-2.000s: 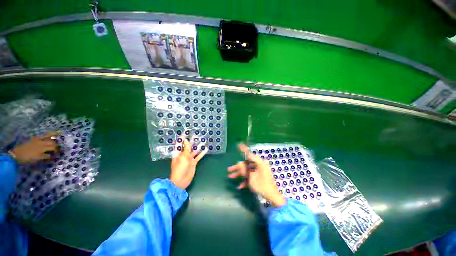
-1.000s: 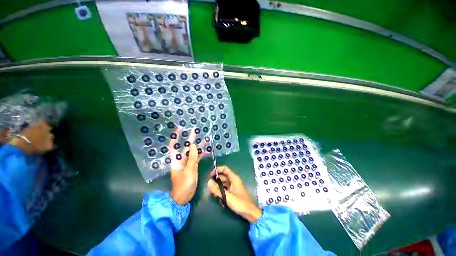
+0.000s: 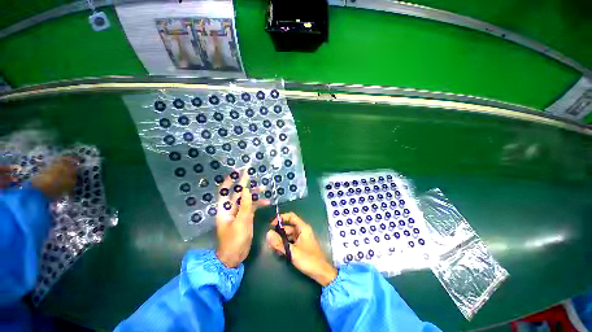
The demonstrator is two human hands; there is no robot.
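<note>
A clear film sheet (image 3: 221,136) with rows of dark rings is raised and tilted in front of me. My left hand (image 3: 235,224) is under its lower edge, fingers showing through the film, holding it. My right hand (image 3: 300,246) grips scissors (image 3: 281,230) by their dark handles. The thin blades point up at the lower right part of the sheet, near the rightmost ring columns. Whether the blades are open cannot be told.
A stack of ringed sheets (image 3: 373,220) lies right of my hands, with a crinkled clear bag (image 3: 464,253) beside it. At left, another person's hands (image 3: 58,176) are over loose ringed film (image 3: 71,220). A black bin (image 3: 297,26) and an instruction sheet (image 3: 182,39) are on the wall.
The sheet has been lifted off the bench towards me. My right hand has moved left and now holds the scissors at the sheet. The neighbour's hands and film have shifted.
</note>
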